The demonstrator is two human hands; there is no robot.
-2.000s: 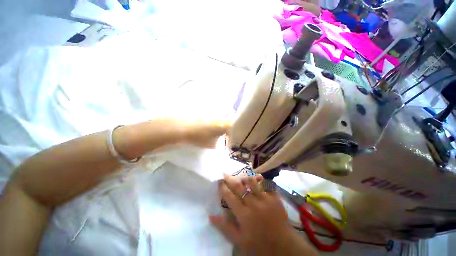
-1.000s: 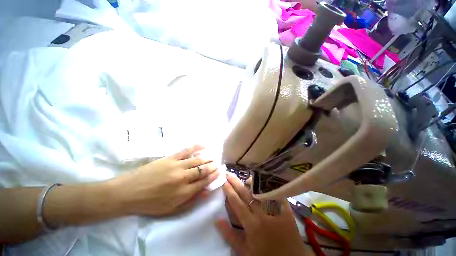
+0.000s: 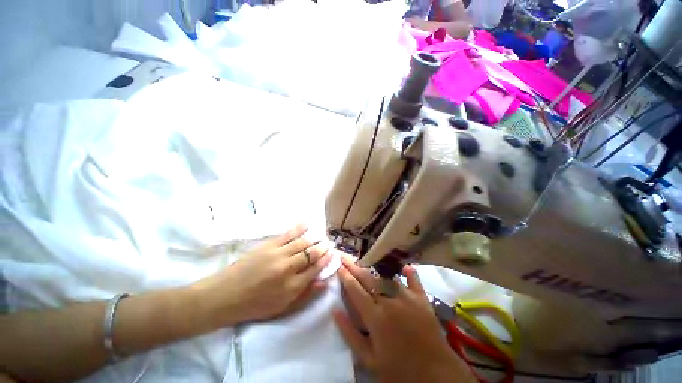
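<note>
A large white garment piece [image 3: 172, 172] lies left of the cream sewing machine [image 3: 478, 194], partly overexposed. My left hand [image 3: 269, 277] lies flat on the cloth, its fingertips just left of the needle area, at a small white cut piece [image 3: 330, 267]. My right hand [image 3: 392, 322] is in front of the needle area, its fingers spread and its fingertips at the edge of the cloth under the machine head. The needle and presser foot are mostly hidden by the head and fingers. Whether either hand pinches the cloth is unclear.
Scissors with one yellow and one red handle [image 3: 486, 326] lie right of my right hand. A white fabric pile [image 3: 299, 52] is at the far side. Bright pink fabric [image 3: 478, 71] and part of another person [image 3: 449, 19] are behind the machine.
My left arm was stretched out beyond the needle; the hand has come back and lies on the cloth beside my right hand. The view has shifted, so the machine head appears smaller than one second ago.
</note>
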